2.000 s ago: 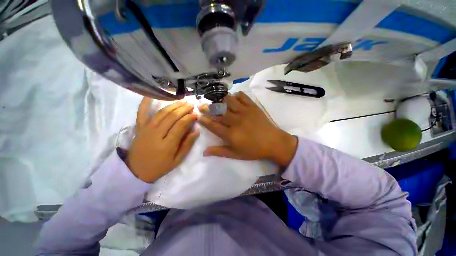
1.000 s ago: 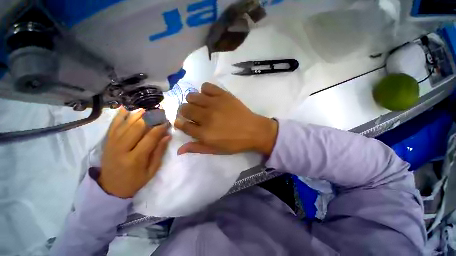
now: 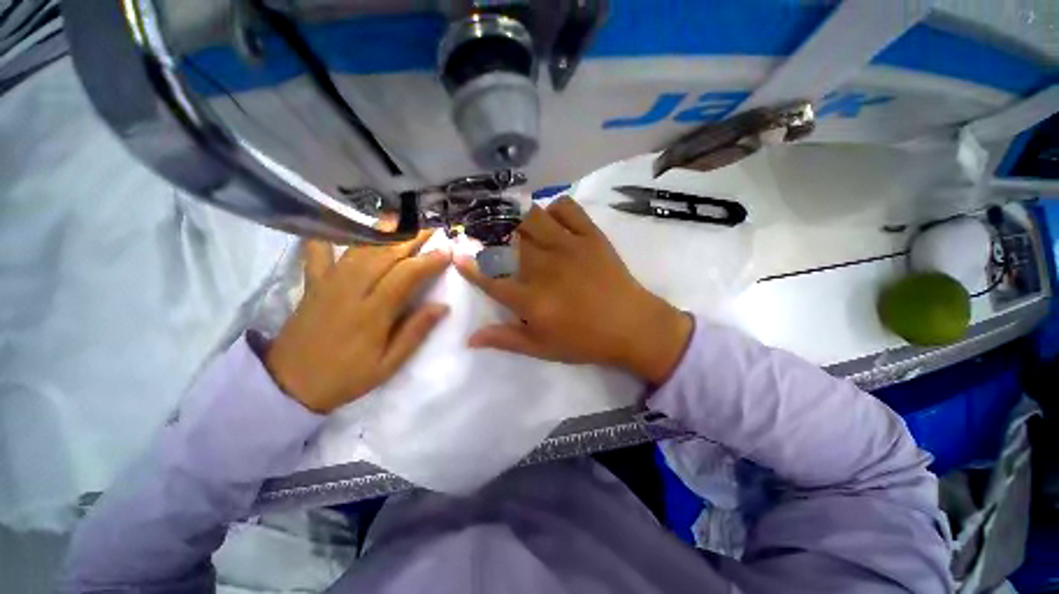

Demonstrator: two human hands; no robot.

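A white fabric panel point(image 3: 476, 406) lies under the head of the sewing machine point(image 3: 383, 104) and hangs a little over the table's front edge. My left hand point(image 3: 354, 319) lies flat on the fabric left of the needle area, fingers spread. My right hand point(image 3: 575, 290) rests on the fabric just right of it, fingers bent, thumb out to the left. The fingertips of both hands are close to the lit presser foot area point(image 3: 459, 238). The needle itself is hidden by the machine parts and glare.
Black thread snips point(image 3: 679, 207) lie right of the needle. A green round fruit point(image 3: 924, 309) and a white round item point(image 3: 952, 255) are at the table's right end. A measuring tape point(image 3: 592, 439) runs along the front edge. More white fabric point(image 3: 105, 302) spreads at left.
The view swung right and back. Against two seconds ago, the fabric's front part is narrower and my left hand sits slightly farther left. Both hands stay on the fabric.
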